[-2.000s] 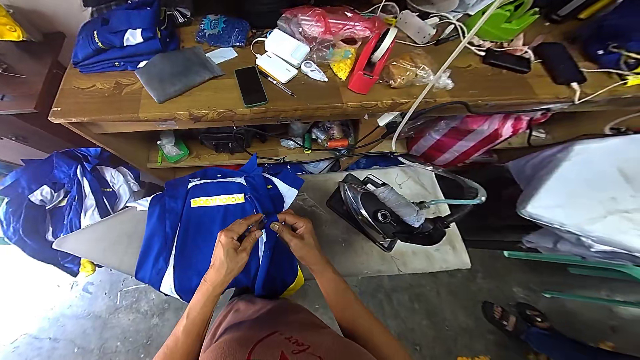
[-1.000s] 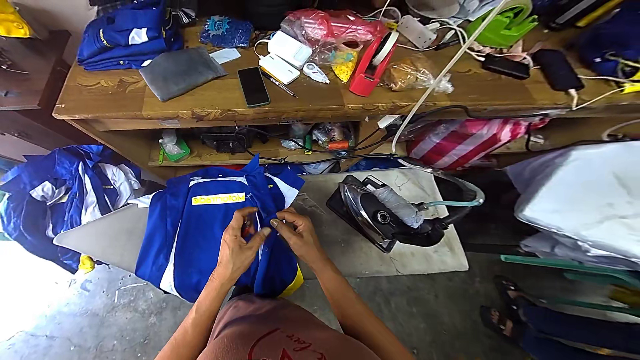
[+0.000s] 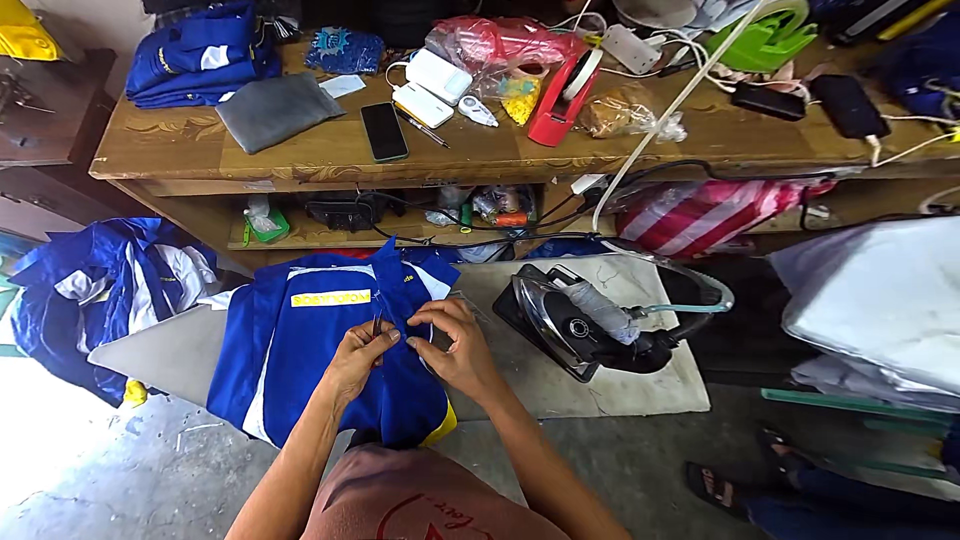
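A blue shirt with white and yellow trim (image 3: 307, 375) lies across the grey ironing board (image 3: 172, 345), its collar toward the wooden table. A strip with yellow lettering crosses it. Over the front placket, my left hand (image 3: 360, 356) is closed on a small dark tool, perhaps thread snips, whose points face up. My right hand (image 3: 450, 345) is just to its right, thumb and forefinger apart at the placket's edge; nothing can be made out between them. To the right an electric iron (image 3: 574, 319) rests on a dark stand on the board.
The wooden table (image 3: 300, 169) bears folded blue garments (image 3: 199, 60), a phone (image 3: 384, 131), a red tape dispenser (image 3: 562, 97) and cables. More blue clothing (image 3: 112, 292) hangs at the left. The iron's hose curves above the board. A person's sandalled feet (image 3: 720, 487) are at lower right.
My right hand's thumb and fingers have spread apart beside the placket. The other person's feet at lower right have shifted since the first frame.
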